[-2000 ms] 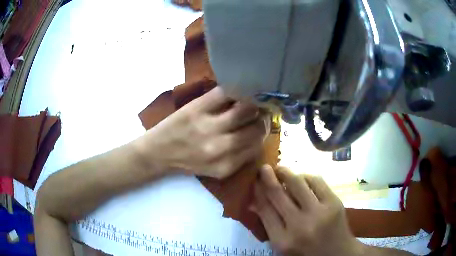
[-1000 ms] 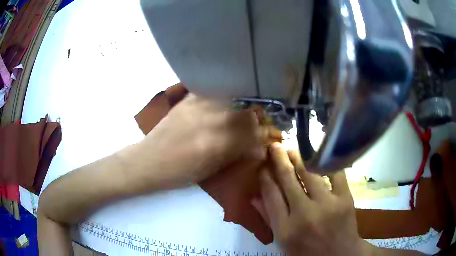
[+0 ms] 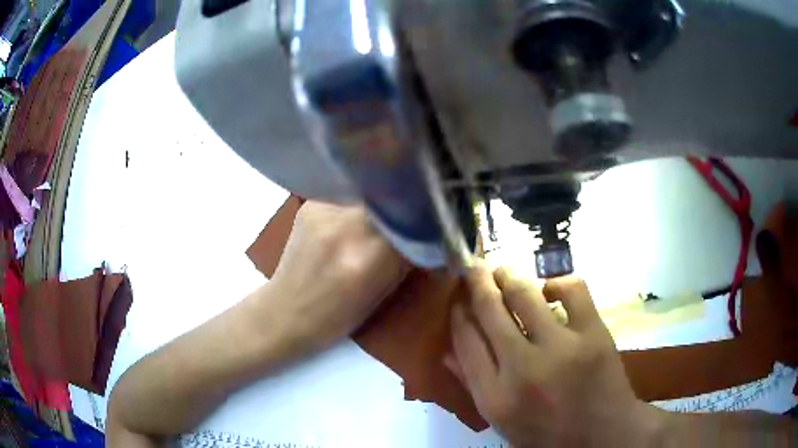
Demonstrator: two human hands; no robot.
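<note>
A brown cloth panel [image 3: 411,328] lies slantwise on the white machine top, running up under the sewing machine head [image 3: 236,96]. My left hand [image 3: 337,262] lies over its upper left part, its fingertips hidden behind the shiny metal guard. My right hand [image 3: 534,354] holds the panel's right side near the needle area, fingertips on the cloth and thumb at its edge. The needle point is mostly hidden by the guard. A brown corner [image 3: 276,236] sticks out left of my left hand.
Folded brown pieces [image 3: 66,328] lie at the left table edge beside red cloth. Red-handled snips [image 3: 742,219] lie right of the head. A brown strip [image 3: 691,367] and more brown cloth are at the right. A printed scale [image 3: 236,437] runs along the near edge.
The view has shifted, so the machine head covers more of the needle area and its spring part shows. My right fingertips have moved up toward the needle since the earliest frame. My left fingers are now hidden.
</note>
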